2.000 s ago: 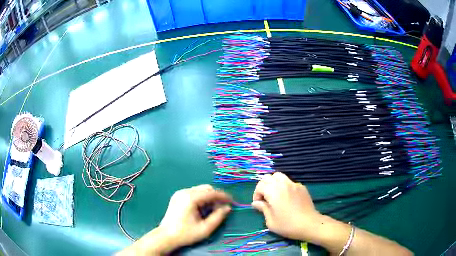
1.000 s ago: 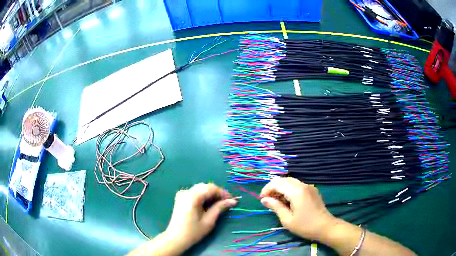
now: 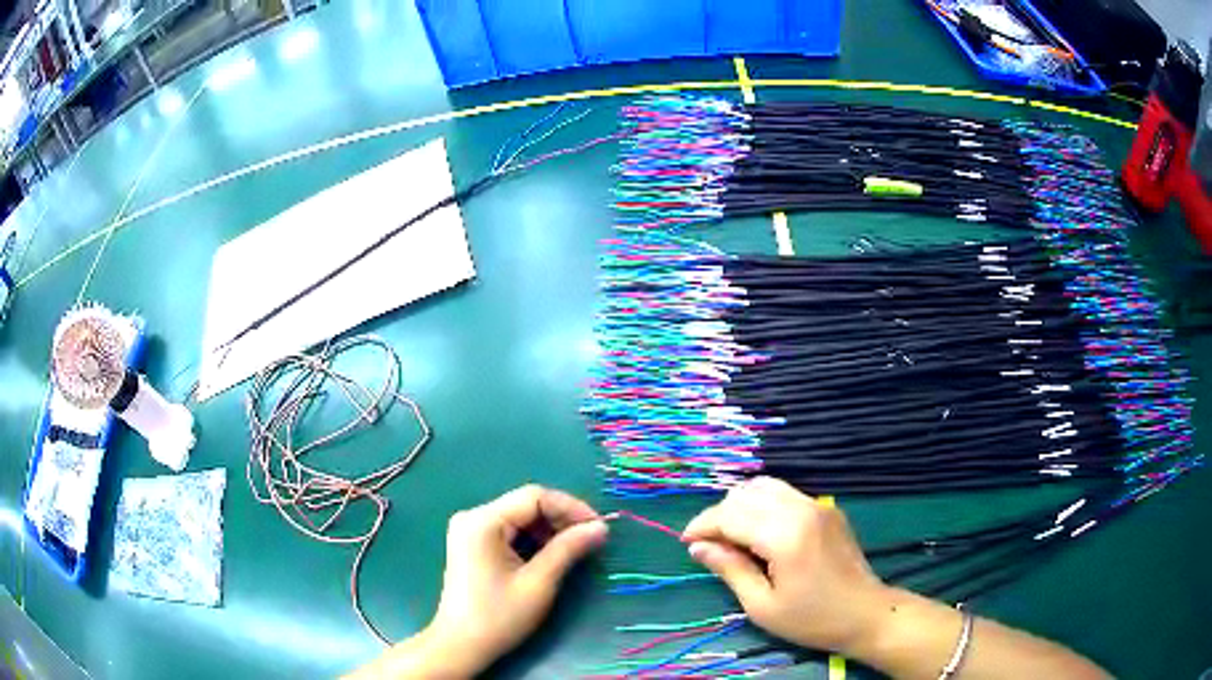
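Observation:
A thin red-pink core [image 3: 651, 522] runs between my two hands. My left hand [image 3: 521, 565] pinches its left end between thumb and index fingertip, where a small pale tip shows. My right hand [image 3: 771, 551] pinches the core farther right. Black multi-core cables [image 3: 970, 547] run right from under my right hand. Loose blue, green and red cores [image 3: 665, 627] fan out below my hands. Beyond them, black cables [image 3: 884, 365] lie in parallel rows, with coloured cores at both ends and white sleeves [image 3: 1017, 312] near the right ends.
A tangled pinkish-brown cord [image 3: 319, 432] and a clear bag [image 3: 169, 538] lie left. A mini fan [image 3: 96, 356] rests over a blue tray [image 3: 67, 498]. A single cable crosses white paper [image 3: 346, 266]. A blue bin [image 3: 625, 33] stands top centre; a red and black tool [image 3: 1159, 140] lies right.
The view has shifted slightly. Compared with one second ago, the red-pink core is stretched between both hands, its left end at my left fingertips. My left hand has moved slightly left.

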